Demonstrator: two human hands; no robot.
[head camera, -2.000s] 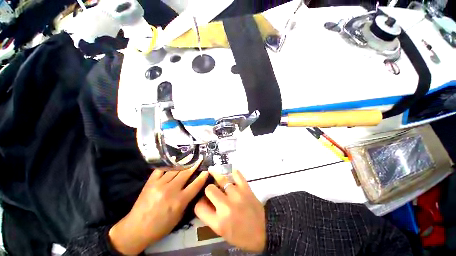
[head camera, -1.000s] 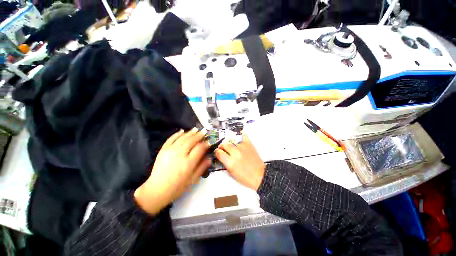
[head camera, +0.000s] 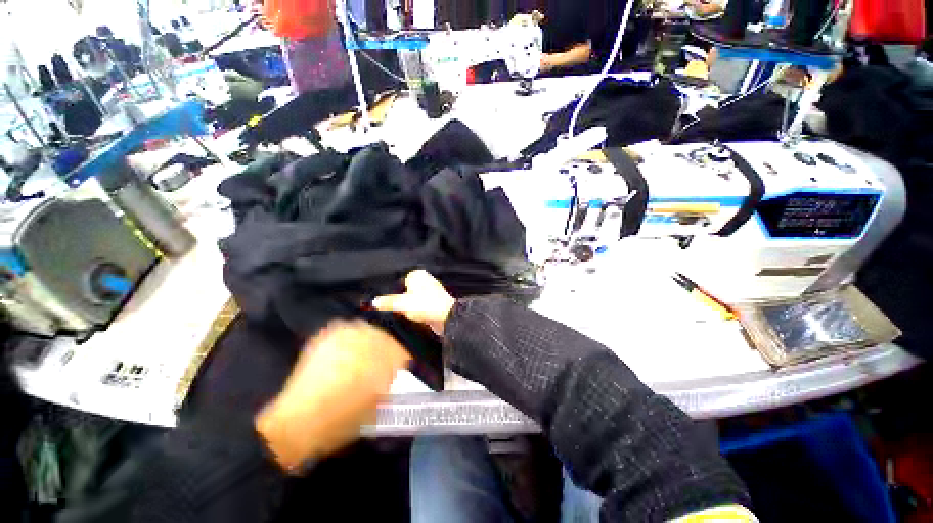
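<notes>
A large black garment (head camera: 358, 220) lies heaped on the white table, left of the sewing machine's needle area (head camera: 583, 250). Its right edge reaches close to the presser foot; contact is unclear. My right hand (head camera: 421, 302) is at the heap's front edge, with black cloth at its fingers and a dark flap hanging below. My left hand (head camera: 332, 393) is blurred, lower left over the front part of the cloth; its fingers and grip cannot be made out. The white machine head (head camera: 696, 194) has a blue stripe and two black bands.
A dark-tipped tool with an orange-yellow handle (head camera: 706, 296) and an open cardboard box (head camera: 818, 332) lie right. A grey machine part (head camera: 87, 255) stands left. A blue container (head camera: 808, 465) is below right. Another machine (head camera: 481, 51) and a person's arm (head camera: 568, 56) are behind.
The view has pulled back and shows more of the workshop. Both hands have moved from the presser foot to the left and towards me, and the cloth is bunched up more.
</notes>
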